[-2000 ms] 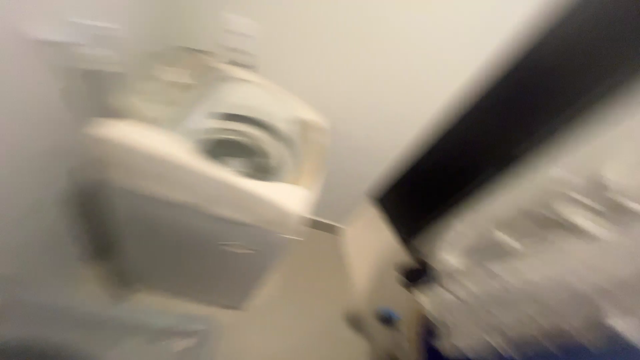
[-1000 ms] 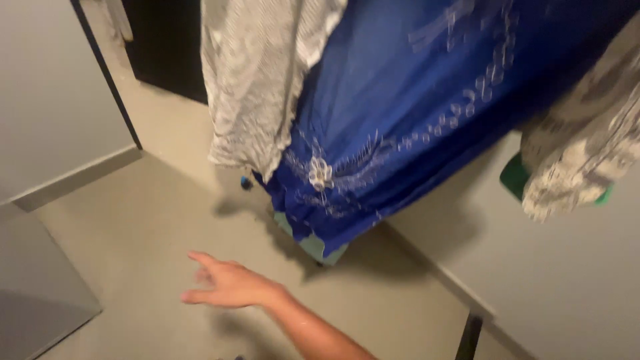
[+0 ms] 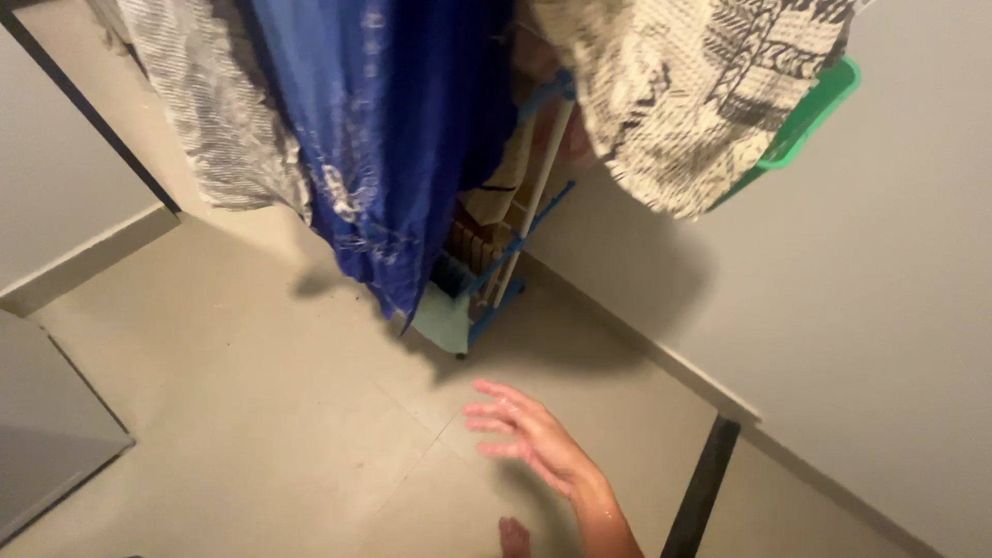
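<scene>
My right hand [image 3: 531, 438] reaches in from the lower right over the floor, its fingers spread and nothing in them; the skin looks wet. My left hand cannot be made out. Above my right hand, a blue embroidered cloth [image 3: 387, 139] hangs with its lower tip near a pale green cloth [image 3: 444, 319]. A grey-white textured cloth [image 3: 232, 132] hangs at its left, and a cream and black patterned cloth [image 3: 690, 101] at its right. Behind them stands a drying rack [image 3: 546, 170] with white bars and blue parts.
A green plastic container [image 3: 818, 112] shows behind the patterned cloth, beside the wall [image 3: 876, 310]. A dark strip [image 3: 701, 488] lies at lower right. A grey panel [image 3: 54, 434] stands at left. A small skin-toned shape [image 3: 514, 537] at the bottom edge is unclear.
The view has swung a lot, from a blurred washbasin to the hanging cloths. My right hand, not visible two seconds ago, stays empty with its fingers apart.
</scene>
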